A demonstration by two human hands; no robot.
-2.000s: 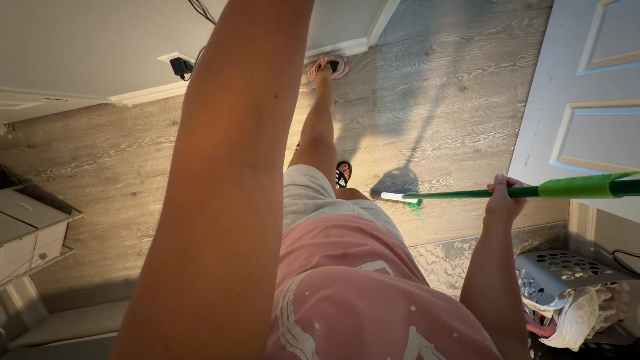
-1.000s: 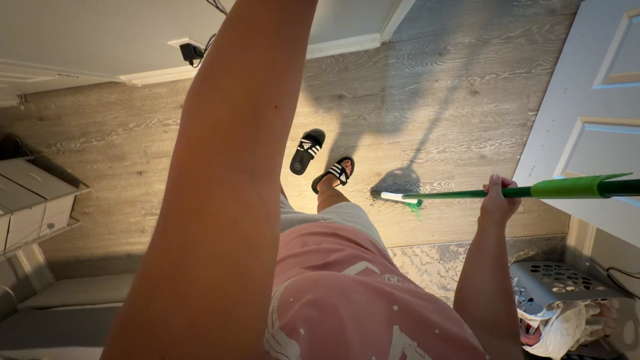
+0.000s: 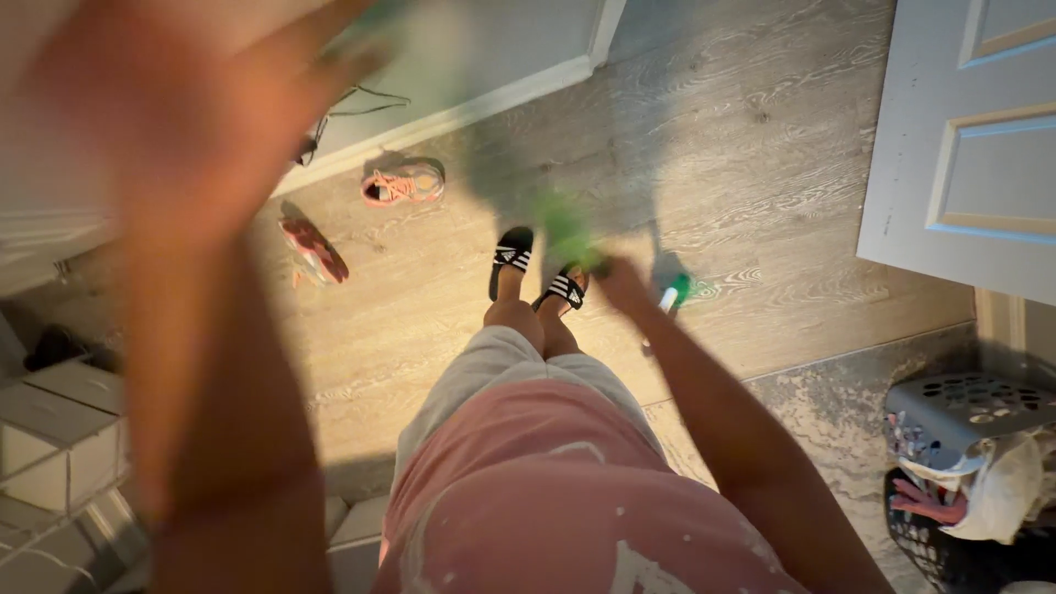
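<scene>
My right hand (image 3: 615,276) is closed around the green handle of a broom (image 3: 565,227), in front of my feet. The handle is badly blurred. Its green and white brush head (image 3: 676,293) is at the wood floor, just right of that hand. My left hand (image 3: 190,107) is raised close to the camera at the upper left, very blurred; a green blur lies by its fingers, and whether they grip it cannot be told. On my feet are black slides with white stripes (image 3: 513,257).
A pink sneaker (image 3: 404,183) and a red and white shoe (image 3: 318,247) lie near the baseboard and black cables. A white panelled door (image 3: 949,165) stands at the upper right, above a grey laundry basket (image 3: 940,421) with cloth. Pale boxes (image 3: 62,437) are at the left.
The broom handle, which pointed right, now slants toward the upper left, and my right hand has moved inward toward my feet. My left hand has come into view. The camera view has shifted.
</scene>
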